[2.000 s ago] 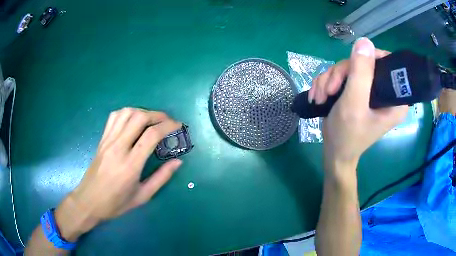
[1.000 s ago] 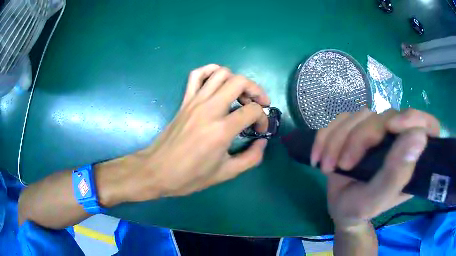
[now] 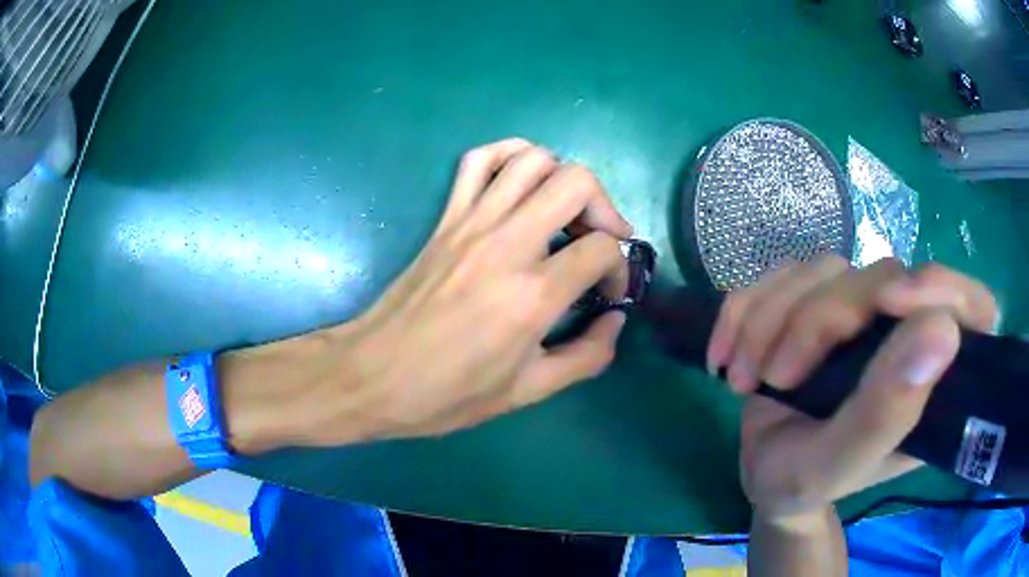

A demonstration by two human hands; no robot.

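Note:
My left hand [image 3: 497, 282], with a blue strap on the wrist, holds a small black housing [image 3: 640, 271] on its edge between fingers and thumb, in the middle of the view. The fingers cover most of it. My right hand [image 3: 858, 372] is wrapped around a thick black electric screwdriver [image 3: 829, 366] with a white label. Its tapered nose points left at the housing's right side. Whether the bit touches the housing or carries a screw cannot be told. The round grey perforated screw tray [image 3: 773, 197] lies just beyond the screwdriver.
A shiny clear plastic bag [image 3: 882, 209] lies right of the tray. Black units [image 3: 903, 36] and a grey metal rail [image 3: 999, 144] are at the upper right. A white fan [image 3: 45, 68] with a white cord stands at the upper left. The green bench's front edge [image 3: 474, 523] curves below my hands.
The view has swung left. The screwdriver's nose has gone from over the tray to the housing. My left hand's fingers have closed around the housing and hide more of it.

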